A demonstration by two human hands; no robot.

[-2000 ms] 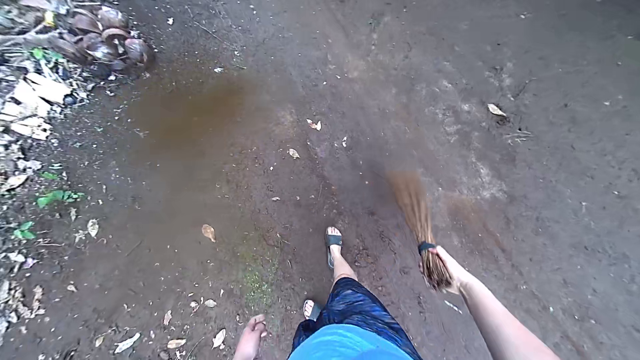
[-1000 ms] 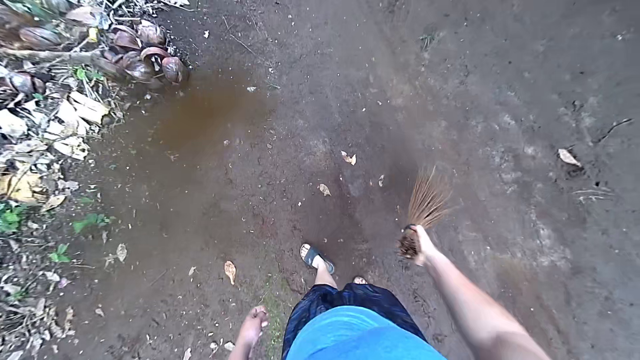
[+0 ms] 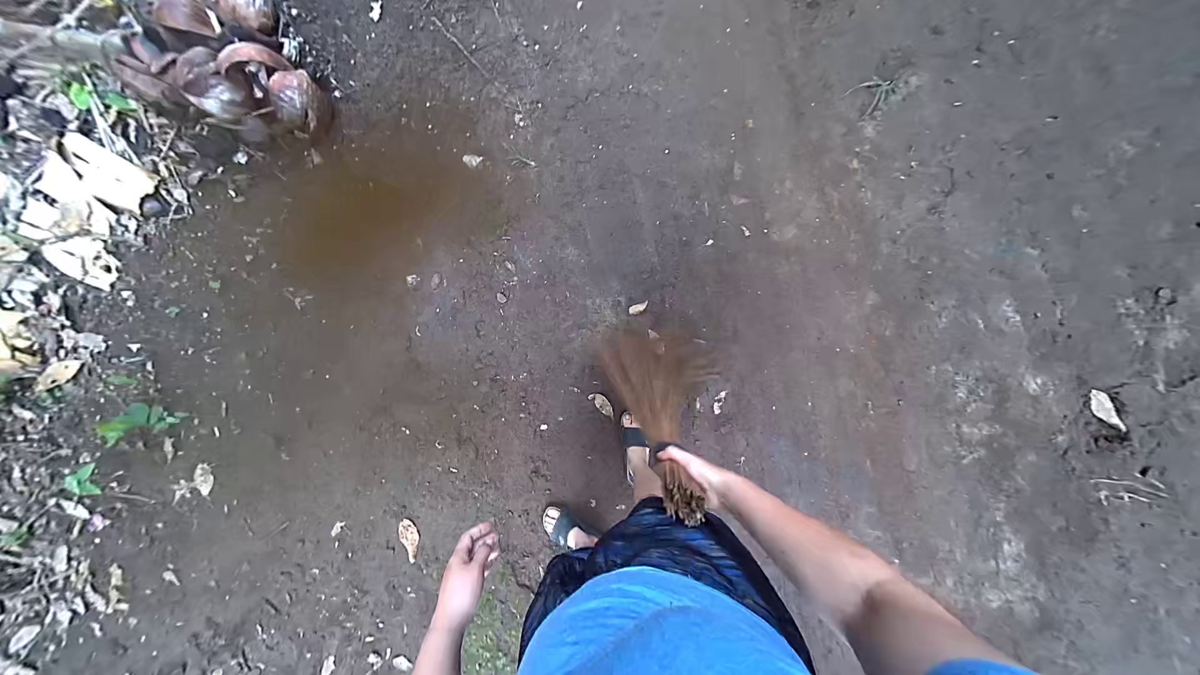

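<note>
My right hand (image 3: 696, 476) is closed around the bound handle of a stick broom (image 3: 661, 380), in front of my body. The broom's thin brown bristles fan out away from me, blurred, over the dirt ground close to my sandaled foot (image 3: 635, 436). A dry leaf (image 3: 601, 404) lies just left of the bristles, and another small leaf (image 3: 637, 307) lies beyond their tips. My left hand (image 3: 473, 553) hangs over the ground at my left side, fingers loosely curled, holding nothing. Near it on the dirt is a brown dry leaf (image 3: 409, 539).
Old coconut husks (image 3: 248, 80) are heaped at the upper left. Pale dry debris (image 3: 89, 206) and leaf litter line the left edge, with small green plants (image 3: 139, 422). A brown wet-looking patch (image 3: 361, 211) marks the ground. One leaf (image 3: 1107, 410) lies far right.
The broom in my right hand has swung leftward, from right of my body to in front of my foot. My left hand still hangs at my side. The view has shifted a little.
</note>
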